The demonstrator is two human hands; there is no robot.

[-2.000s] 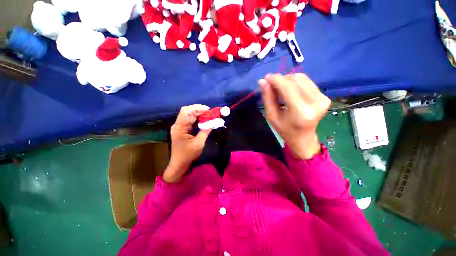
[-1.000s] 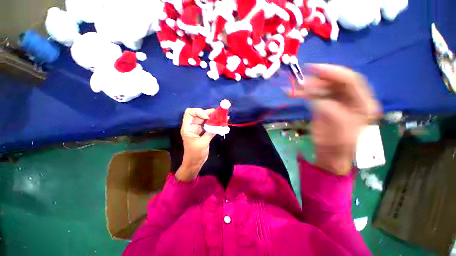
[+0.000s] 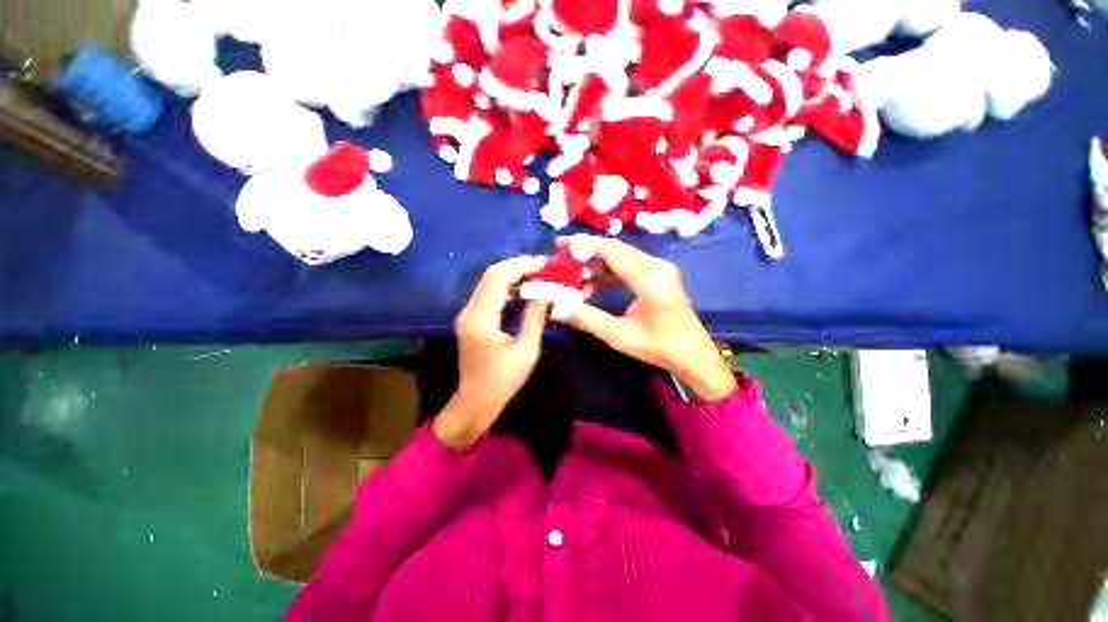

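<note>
A small red Santa hat [image 3: 560, 272] with a white trim and a white pompom is held between both hands at the table's front edge, pompom up. My left hand [image 3: 499, 338] pinches its left side with thumb and fingers. My right hand [image 3: 646, 304] is at its right side, fingers at the pompom and thumb near the trim. No needle or thread can be made out. A heap of Santa hats [image 3: 644, 125] lies just beyond on the blue table.
A white plush toy [image 3: 318, 220] with a red hat lies at left, more white plush behind and at right [image 3: 944, 94]. Thread snips [image 3: 766, 231] lie by the heap. A blue thread cone [image 3: 112, 91] is upper left. A cardboard box [image 3: 282, 474] and a white flat case [image 3: 892, 395] are below the table.
My right hand has come back from the far right to the hat, where the red thread had been stretched out. The view has shifted, showing more of the table's far side.
</note>
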